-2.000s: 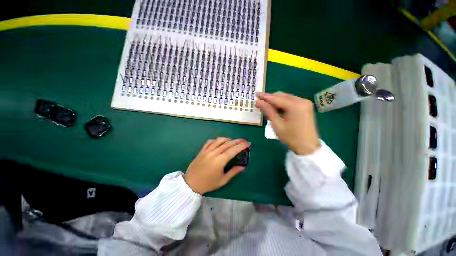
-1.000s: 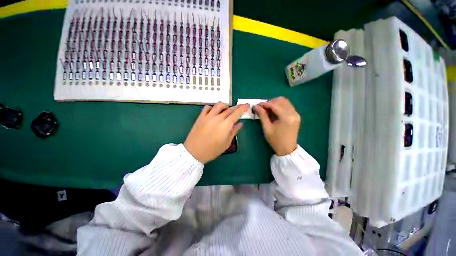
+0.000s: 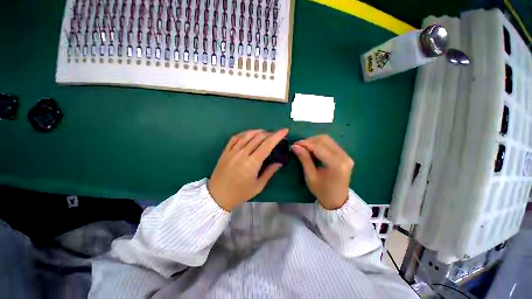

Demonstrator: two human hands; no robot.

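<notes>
My left hand holds a black watch housing between thumb and fingers, just above or on the green mat. My right hand has thumb and forefinger pinched together at the housing's right edge, on something tiny and light, perhaps a wired component; its shape is too small to tell. The white component tray lies ahead, with dense rows of wired parts and several tan emptied slots at its near right. A blank white pad lies beside the tray's near right corner.
Loose black housings lie at far left. A whitish dispenser bottle with a round metal top stands at upper right. Stacked white blister trays rise along the right, some pockets holding black housings. A lower tray of housings shows below the bench edge.
Both hands have left the white pad, now uncovered, and come together nearer me at the housing. Earlier my right hand was at the component tray's corner. The camera view has shifted.
</notes>
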